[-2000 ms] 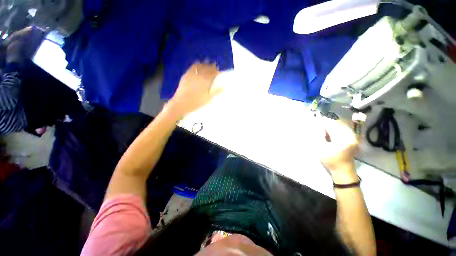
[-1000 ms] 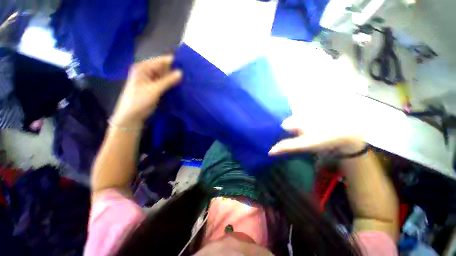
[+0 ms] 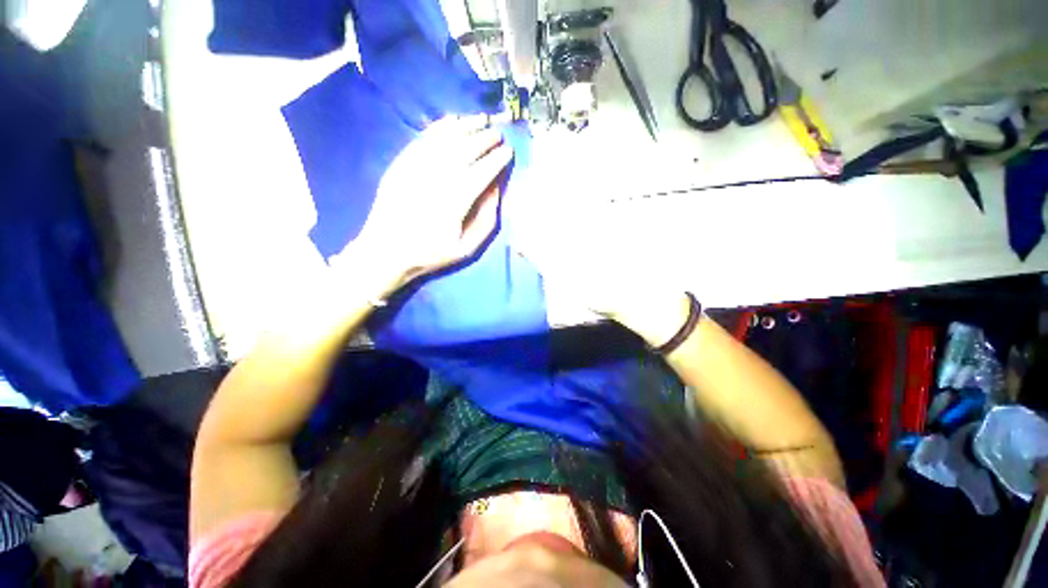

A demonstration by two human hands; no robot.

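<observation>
A royal blue fabric panel lies on the white table, one end at the presser foot and needle, the other hanging over the front edge onto my lap. My left hand is on the panel, fingertips bent over the cloth just in front of the presser foot. My right hand is right of the panel at the table's front; glare washes out its fingers, and whether it touches cloth cannot be told. More blue cloth lies left of and behind my left hand.
Black scissors, a thin pointed tool and a small yellow tool lie right of the needle. Dark strips lie farther right. A large blue heap is at far left. A red basket and whitish plastic are below the table.
The blue panel, held between both hands over my lap a second ago, now lies at the needle. My left hand has moved onto it by the presser foot. The view has shifted too.
</observation>
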